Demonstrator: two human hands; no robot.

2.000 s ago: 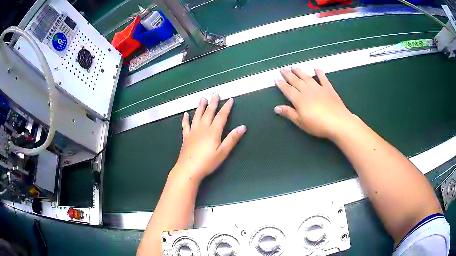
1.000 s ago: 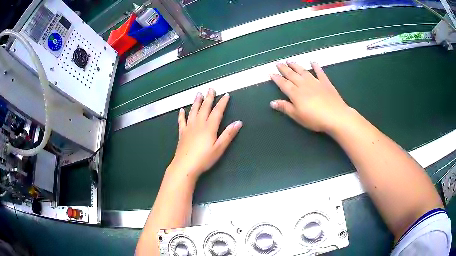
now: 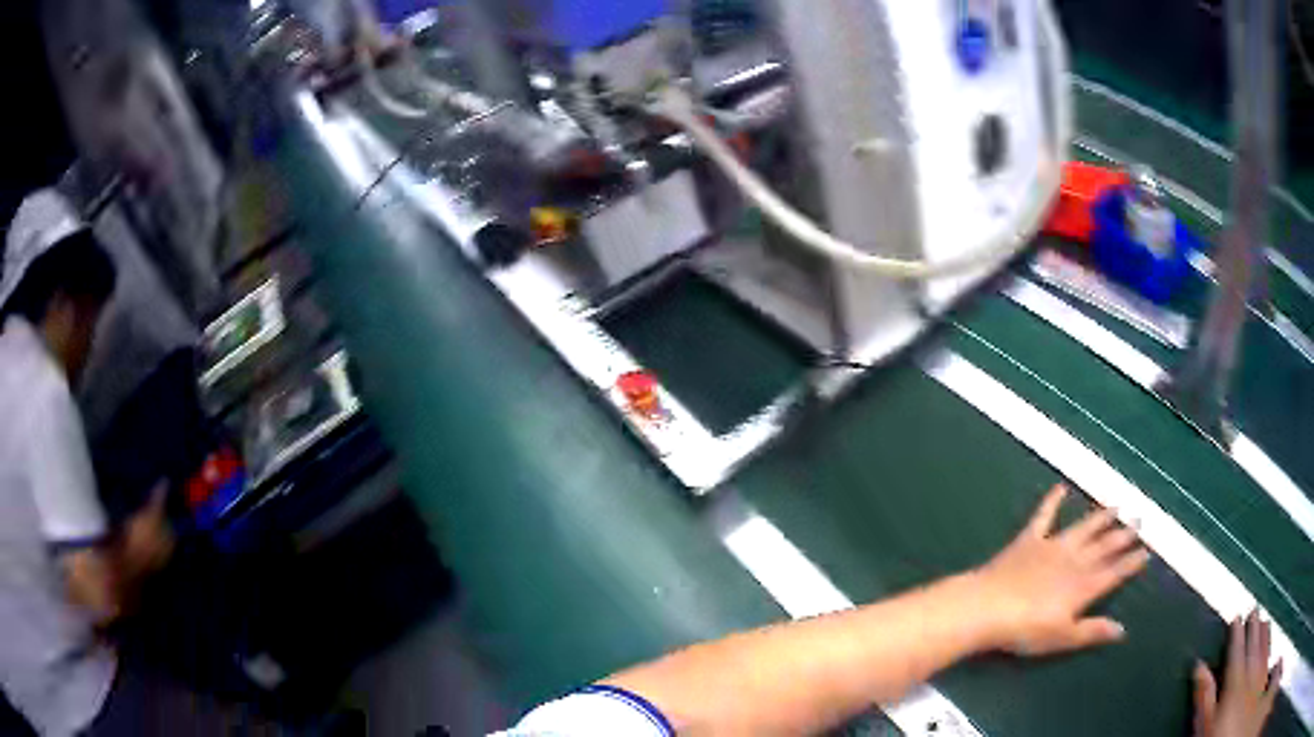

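Observation:
My left hand [image 3: 1064,588] lies palm down on the dark green conveyor belt [image 3: 894,497], fingers spread and empty, with fingertips near the pale guide rail [image 3: 1030,439]. My right hand [image 3: 1239,685] is at the lower right corner, cut off by the picture's edge. Its fingers reach the same rail, its thumb is apart, and nothing shows in it. A small pale piece with dark holes [image 3: 934,714] shows at the bottom edge beyond my left forearm; I cannot tell if it is a carrier plate.
A white machine [image 3: 865,187] with a pale hose [image 3: 807,231] and red stop button [image 3: 638,392] stands over the belt. Green ledge [image 3: 504,490] runs along it. Red bin [image 3: 1084,202] and blue bin [image 3: 1138,248] stand across the belt. A person [image 3: 43,504] is at left.
The view has swung left, so the machine and a person now show, while my hands appear at lower right. The four-driver carrier plate has left view. Both hands remain on the belt by the rail.

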